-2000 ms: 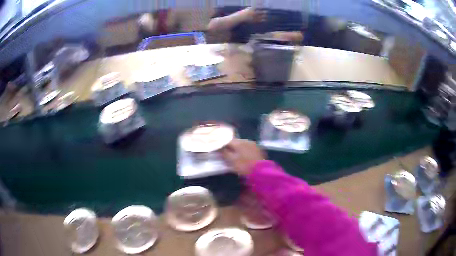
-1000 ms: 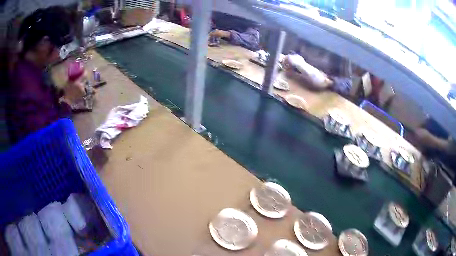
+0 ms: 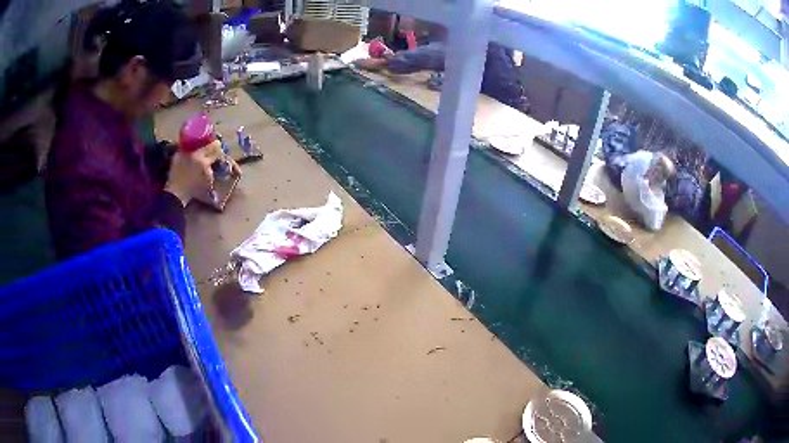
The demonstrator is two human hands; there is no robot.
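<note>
Neither of my hands is in the picture. Nearest in front of me, a round spoked metal disc (image 3: 556, 419) lies on the tan bench at the bottom right, and the edge of another shows at the bottom rim. A blue plastic crate (image 3: 183, 290) stands at the lower left with white packets (image 3: 130, 411) side by side in it. A crumpled white cloth (image 3: 290, 240) with reddish marks lies on the bench beyond the crate.
A dark green conveyor (image 3: 519, 251) runs beside the tan bench (image 3: 372, 346). A grey upright (image 3: 454, 130) stands at its near edge. A person (image 3: 104, 173) in dark red works at the left. Discs on pegged plates (image 3: 716, 363) stand at the far right; a gloved hand (image 3: 644, 186) shows across.
My right hand in its pink sleeve, seen at a disc two seconds ago, is out of view. The view has swung left; most near discs have left the picture, and the crate and cloth show.
</note>
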